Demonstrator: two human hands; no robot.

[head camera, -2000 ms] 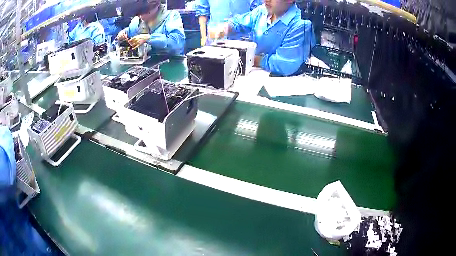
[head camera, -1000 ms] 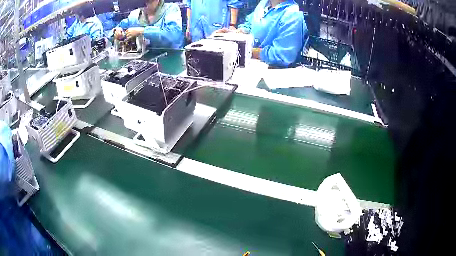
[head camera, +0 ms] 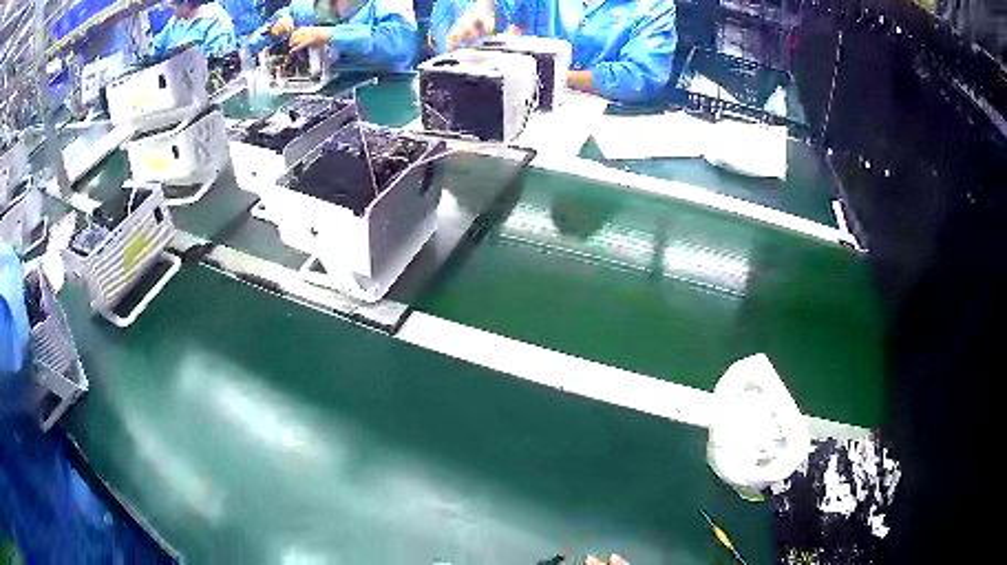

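Skin-coloured fingertips [head camera: 605, 560] show at the bottom edge, right of the middle, cut off and blurred; they look like part of my right hand, and what they hold cannot be told. My left hand is out of the picture. A white housing [head camera: 381, 245] with an open top and dark inside stands on the conveyor, left of the middle. A thin cable crosses its top. A crumpled white bag [head camera: 758, 430] stands upright at the lower right, beside white flakes [head camera: 856, 486] on black. A thin tool with a yellow part [head camera: 723, 535] lies below the bag.
The green bench [head camera: 364, 441] lies in front, with a pale rail [head camera: 563, 370] and green belt beyond. More white housings [head camera: 122, 259] stand at the left and far side. White sheets [head camera: 745, 149] lie on the far bench. People in blue smocks are behind; a blue sleeve shows at left. Black sheeting hangs right.
The view has tilted down, so the housings and bag stand higher in the picture. More of the thin tool shows, and fingertips have appeared at the bottom edge. The housings show no clear movement.
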